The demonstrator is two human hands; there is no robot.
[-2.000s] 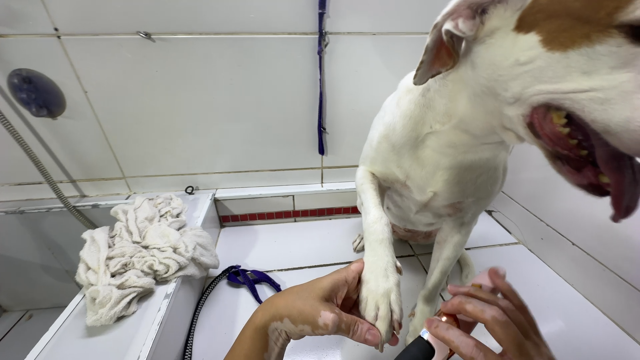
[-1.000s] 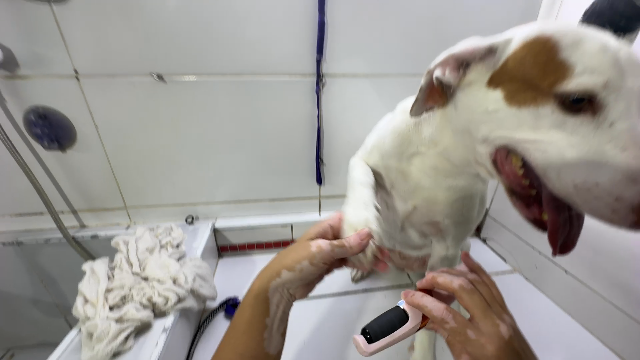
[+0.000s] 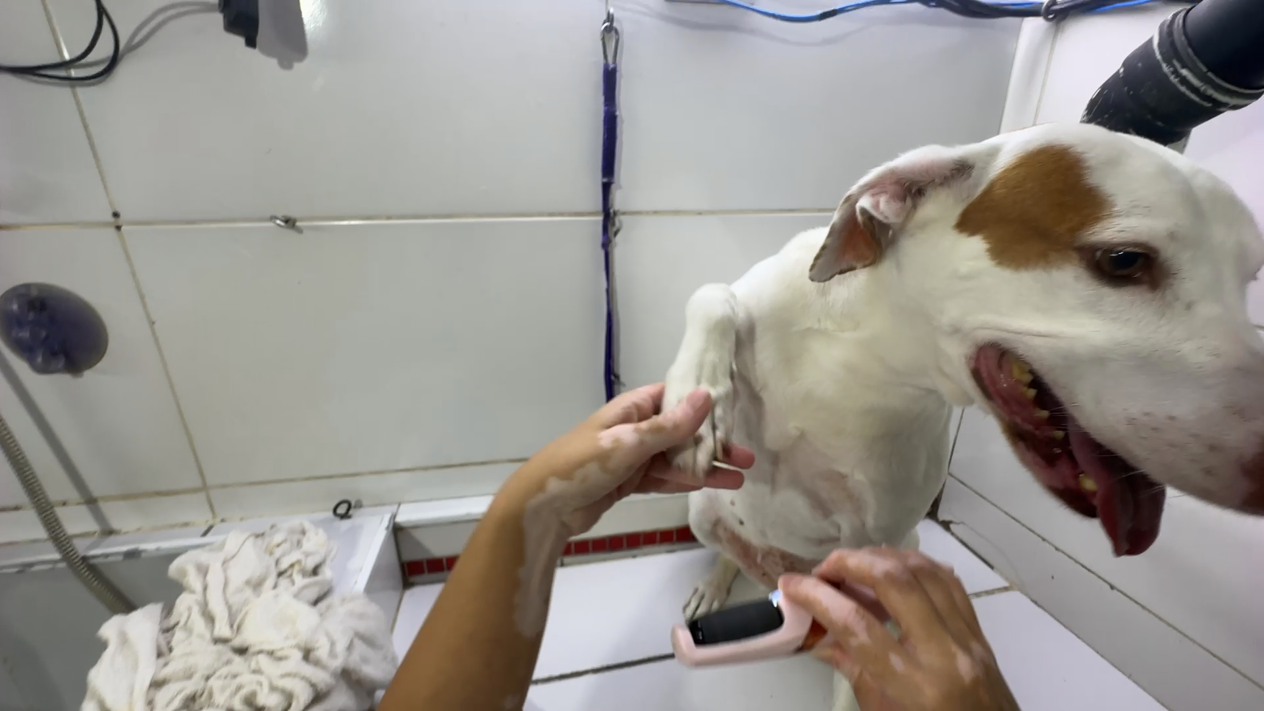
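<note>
A white dog with a brown eye patch sits at the right, its mouth open. My left hand holds the dog's raised front paw, thumb on top and fingers beneath. Lower right, my right hand grips a pink handheld device with a black roller-like part, held below the paw and apart from it. Its exact kind is unclear.
A crumpled white towel lies on the tub ledge at lower left. A purple leash hangs on the tiled wall. A shower hose runs down at left; a thick black hose is at upper right.
My left hand has lifted the dog's front paw from low near the tiled surface. The pink device has moved away from the paw. The dog's head shows more fully as the view shifts.
</note>
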